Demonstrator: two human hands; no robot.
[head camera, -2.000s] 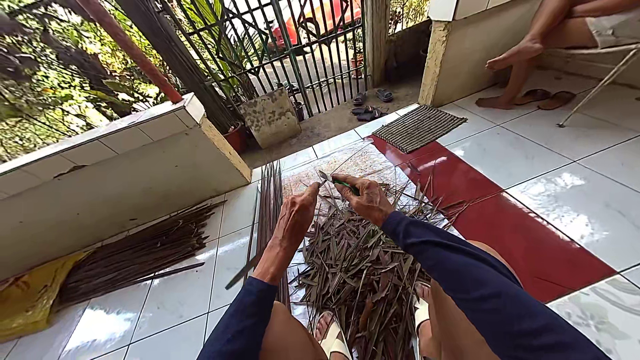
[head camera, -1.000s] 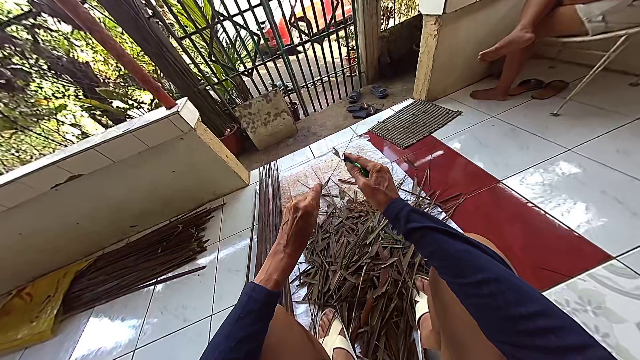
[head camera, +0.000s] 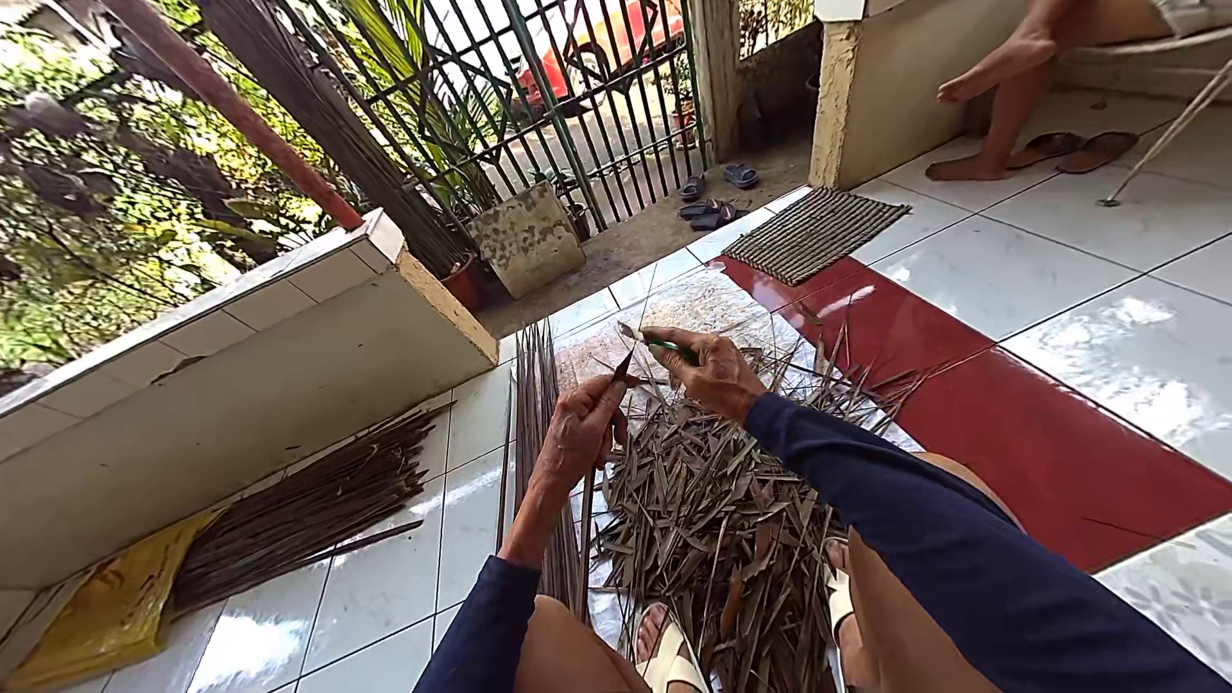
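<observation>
My left hand (head camera: 579, 428) grips a dark, dried palm leaf strip (head camera: 624, 364), its pointed end rising above the fingers. Just right of it, my right hand (head camera: 707, 371) is closed on a small knife (head camera: 631, 333) with a green handle, blade pointing left near the strip's tip. Under both hands a heap of brown leaf scraps (head camera: 722, 520) lies on a pale printed sheet (head camera: 703, 298) between my sandalled feet. Long thin strips (head camera: 539, 404) lie along the left side of the sheet.
A bundle of dark leaf strips (head camera: 308, 500) rests on a yellow plastic sack (head camera: 106, 616) by the low wall (head camera: 241, 404). Ahead are a ribbed doormat (head camera: 816, 234), several slippers (head camera: 712, 214) and a metal gate (head camera: 577, 125). A person's bare legs (head camera: 1006, 91) show at upper right.
The knife hand has moved away from the left hand and back near it. The left hand now holds a strip with its dark pointed tip standing up.
</observation>
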